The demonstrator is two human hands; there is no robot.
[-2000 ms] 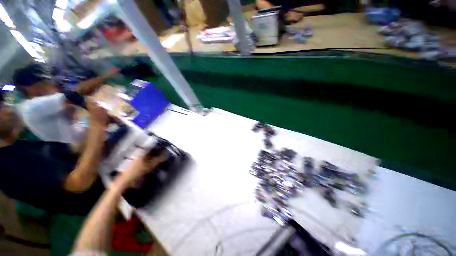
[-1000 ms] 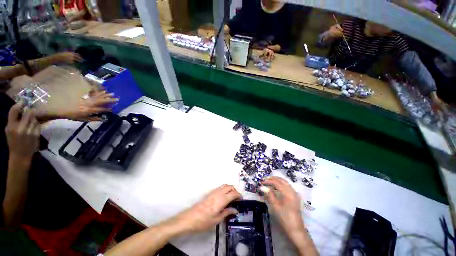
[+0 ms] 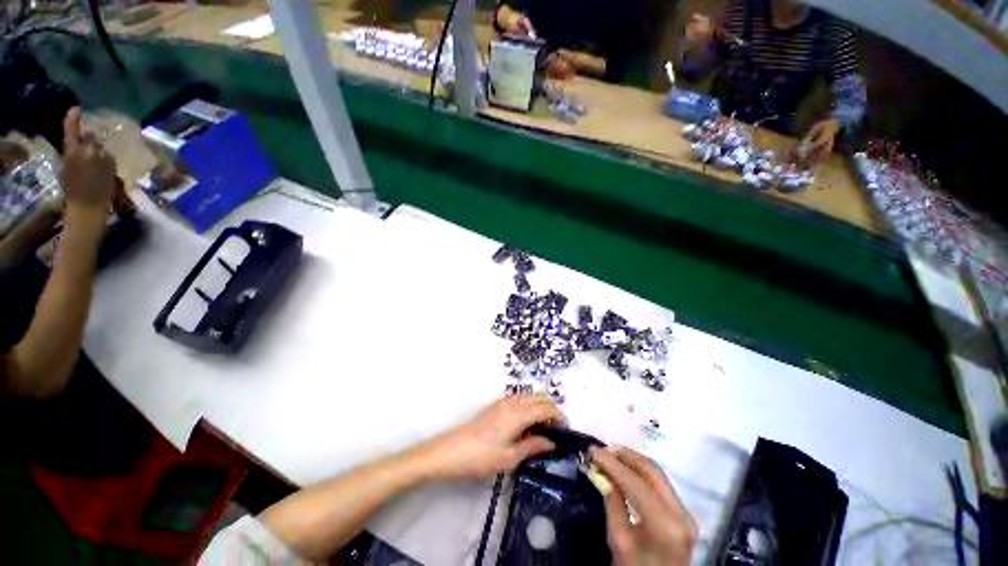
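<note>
A black plastic housing (image 3: 542,520) lies in front of me at the bottom of the view, cut off by the edge. My left hand (image 3: 514,433) grips its far end from the left. My right hand (image 3: 643,503) is at its far right corner, with a small pale piece at the fingertips; whether it holds a small board there is hidden. A loose pile of small dark circuit boards (image 3: 542,329) lies on the white table just beyond the housing.
Another black housing (image 3: 783,503) lies at the right, near thin wires and blue-black handles (image 3: 964,509). One housing (image 3: 230,285) lies at the left, near a blue box (image 3: 216,166) and a neighbour's arm. A green conveyor (image 3: 531,194) runs behind, with people opposite.
My right hand has moved from the edge of the board pile to the housing's far right corner. At the left, one of two housings is gone from the table and the neighbour's arms have shifted.
</note>
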